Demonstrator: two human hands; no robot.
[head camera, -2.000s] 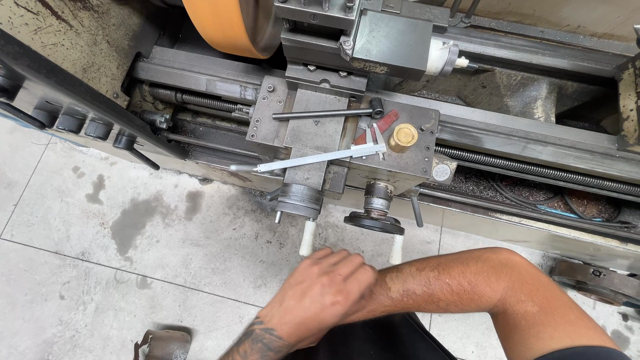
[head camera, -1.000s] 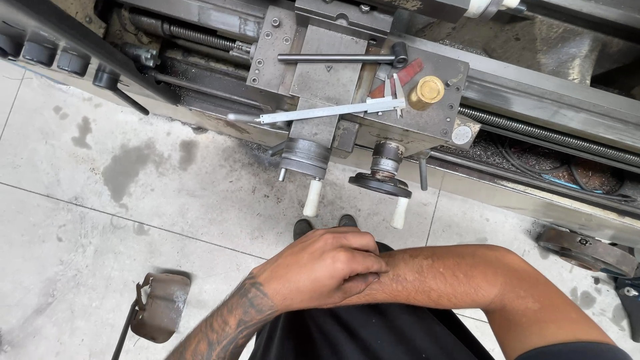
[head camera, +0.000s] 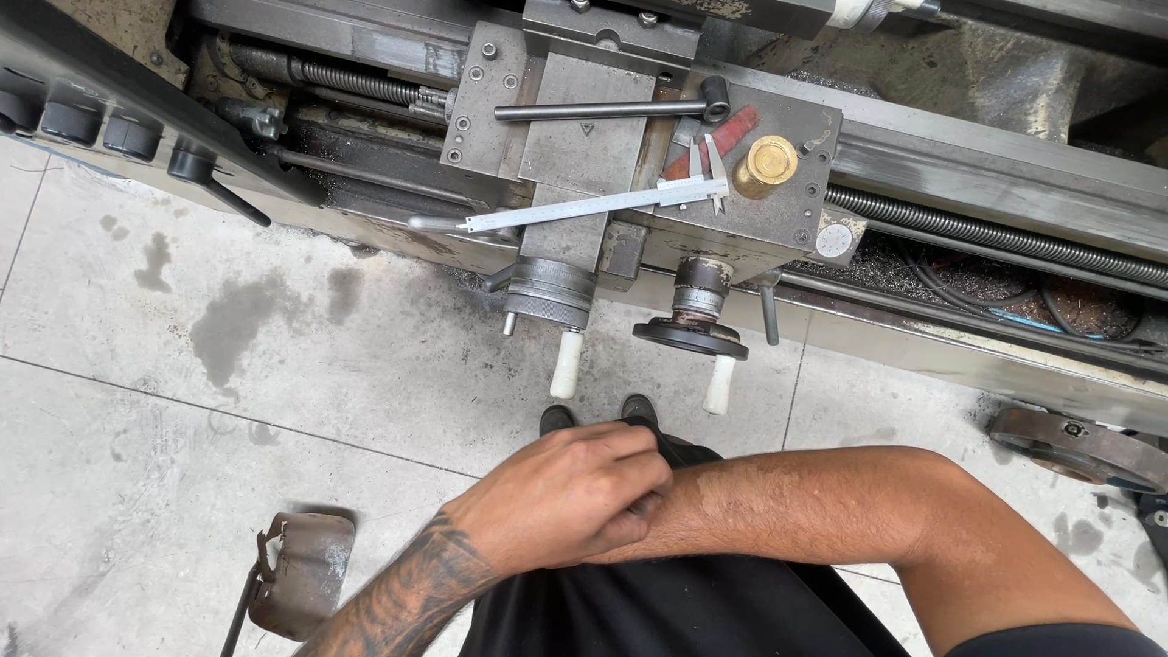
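My left hand (head camera: 593, 493), on the tattooed forearm, lies over my right wrist with its fingers curled and no object seen in it. The left hand hides my right hand; only the right forearm shows. Beyond them are two white crank handles (head camera: 567, 363) of a metal lathe. On the lathe's carriage, a vernier caliper (head camera: 593, 208) lies slantwise, its jaws beside a brass cylinder (head camera: 771, 162). A steel wrench with a round head (head camera: 602, 111) lies across the slide, and a red strip (head camera: 721, 141) lies under the caliper's jaws.
A black handwheel (head camera: 691, 338) and a lever (head camera: 770, 315) stick out from the lathe's front. A metal scoop with a handle (head camera: 301, 575) lies on the stained floor at lower left. A round metal part (head camera: 1072, 447) is at the right. My shoes (head camera: 557, 419) stand below the cranks.
The view has shifted, so the lathe sits higher in the picture and more floor shows. My left hand stays at the right wrist; the caliper, wrench and brass cylinder keep their places on the carriage.
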